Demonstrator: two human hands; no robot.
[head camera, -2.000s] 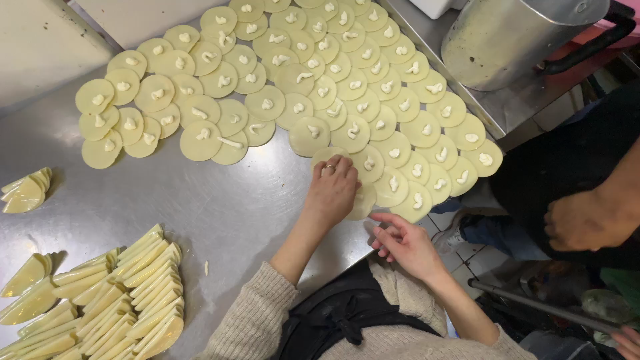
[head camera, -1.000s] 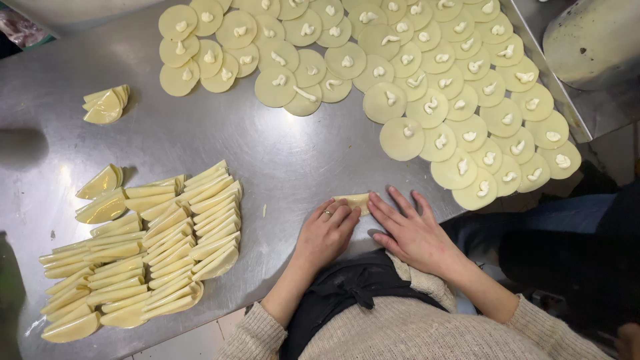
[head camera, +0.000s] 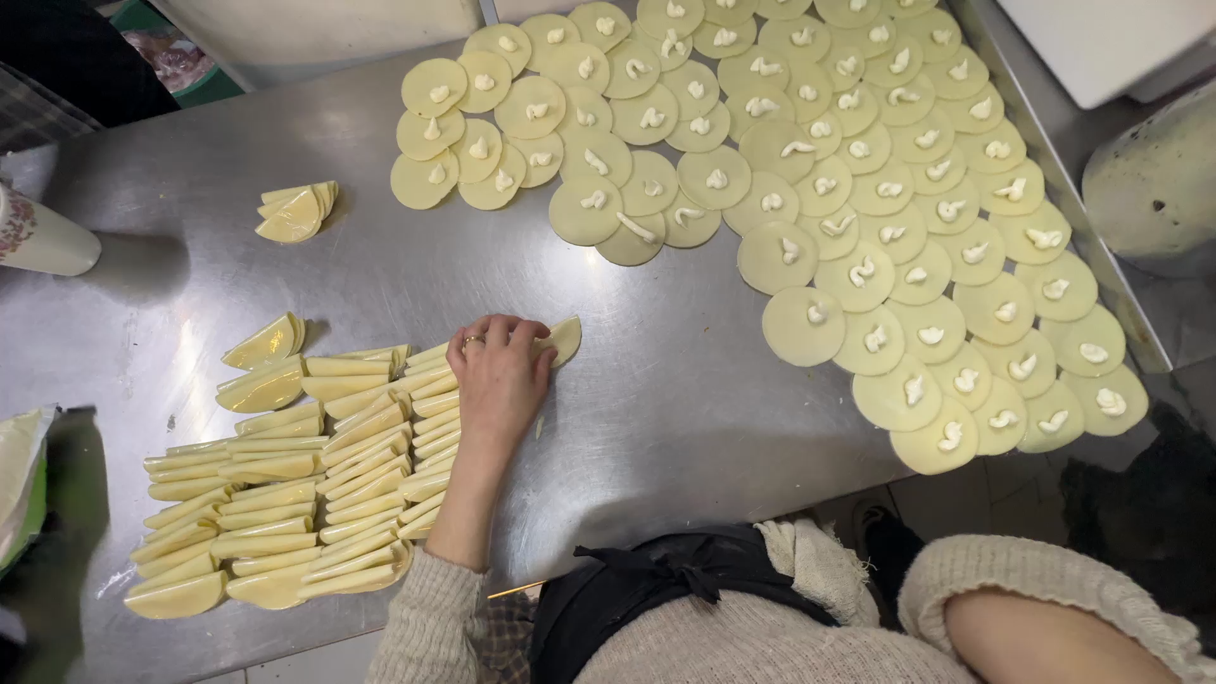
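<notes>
My left hand (head camera: 501, 366) has its fingers bent over a folded dough round (head camera: 564, 344) at the upper right end of the rows of folded dough pieces (head camera: 366, 475). Many flat dough rounds (head camera: 803, 326), each with a dab of white filling (head camera: 816, 313), overlap across the upper and right part of the steel table. Two small groups of folded pieces (head camera: 291, 217) lie apart, above the rows. Of my right arm only the bare forearm below a pushed-up knit sleeve shows at the lower right; the hand is out of view.
The steel table (head camera: 655, 399) has a raised metal edge (head camera: 1073, 190) on the right. Beyond it stand a large metal pot (head camera: 1159, 180) and a white container (head camera: 1092, 38). A white patterned cup (head camera: 43, 233) and a plastic bag (head camera: 24, 475) are at the left. A person's dark clothing shows top left.
My left hand has moved left from the table's front edge, where both hands were pressing a folded piece, to the folded rows. My right hand has left the view.
</notes>
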